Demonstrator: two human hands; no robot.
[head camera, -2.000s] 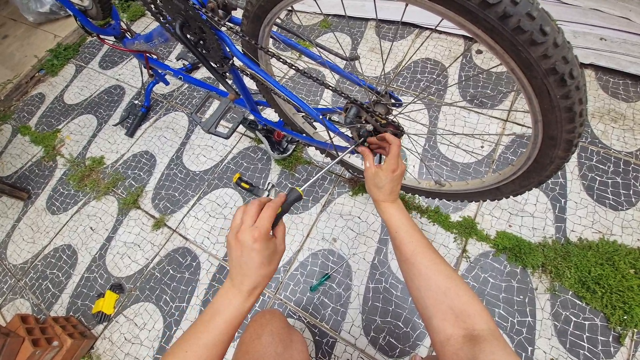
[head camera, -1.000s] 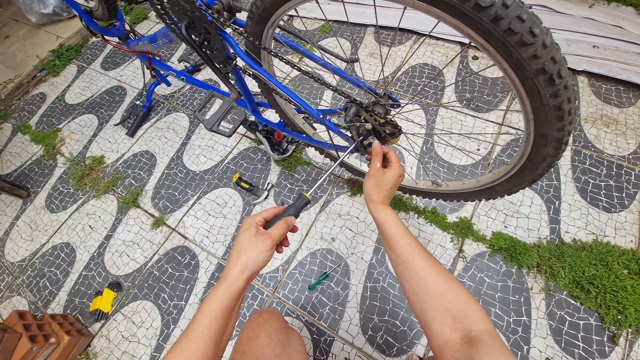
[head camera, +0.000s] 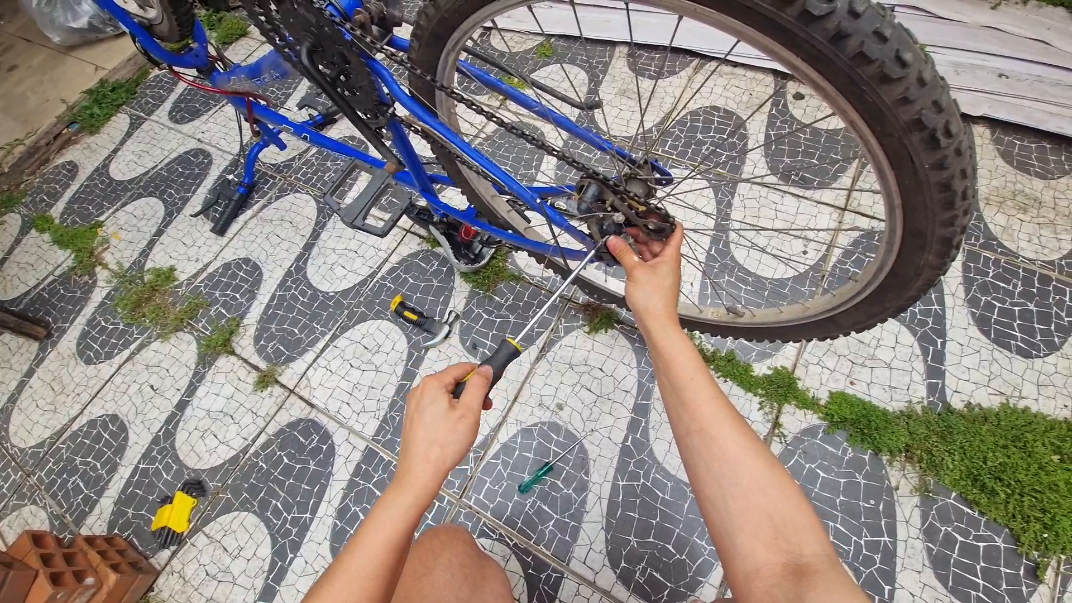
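A blue bicycle frame (head camera: 494, 172) lies tipped over, its rear wheel (head camera: 909, 193) raised toward the right. My left hand (head camera: 444, 414) grips the black and yellow handle of a long screwdriver (head camera: 502, 360). The shaft runs up to the rear derailleur (head camera: 615, 222) near the wheel hub; where exactly the tip sits is hidden. My right hand (head camera: 653, 272) has thumb and fingers on the derailleur, beside the screwdriver's tip. The chain (head camera: 511, 126) runs from the crankset (head camera: 335, 71) to the rear sprockets.
On the mosaic paving lie a hammer (head camera: 423, 322) with a black and yellow handle, a small green screwdriver (head camera: 536, 477) and a yellow hex key holder (head camera: 174, 512). Hollow bricks (head camera: 79, 565) stand at lower left. A pedal (head camera: 368, 201) juts out from the bicycle.
My left hand first shifted its hold on the screwdriver's handle, its fingers loosening and closing again. My right hand has stayed at the derailleur, with its fingers changing position.
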